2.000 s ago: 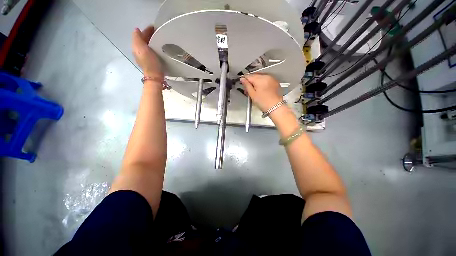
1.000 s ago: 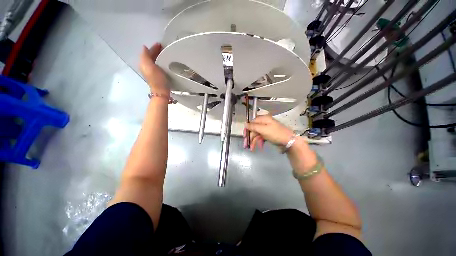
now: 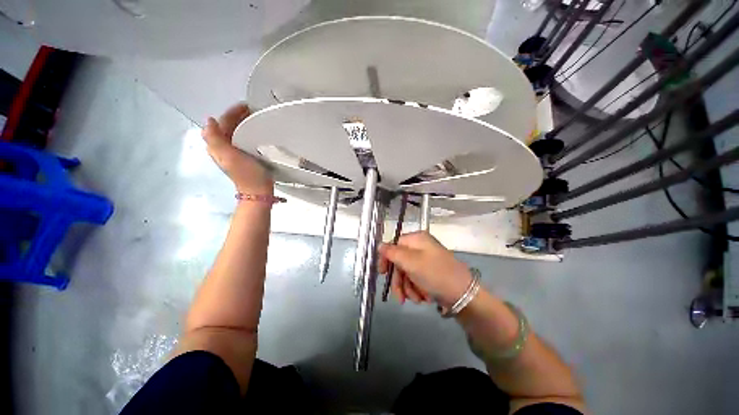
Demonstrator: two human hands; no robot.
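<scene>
A take-up reel with a pale outer flange point(image 3: 308, 126) and a second disc point(image 3: 324, 65) behind it stands in front of me. Its thick silver reel shaft point(image 3: 368, 275) points toward me, with thinner silver winding pins point(image 3: 328, 235) on both sides. My left hand point(image 3: 239, 150) is at the flange's left edge, its fingers partly behind the rim. My right hand point(image 3: 421, 267) holds a slim dark rod point(image 3: 399, 220) just right of the shaft; the rod's far end is near the flange's centre.
A pale base plate point(image 3: 494, 242) lies under the reel. Long dark guide rods point(image 3: 640, 144) with black-fitted ends run along the right. A blue plastic stool point(image 3: 49, 207) stands at the left, and crumpled clear plastic point(image 3: 142, 365) lies on the floor at the lower left.
The reel appears lower in view, with more of the rear disc showing. My right hand has moved from the flange's centre back toward me, now with the dark rod. My left hand stays at the rim.
</scene>
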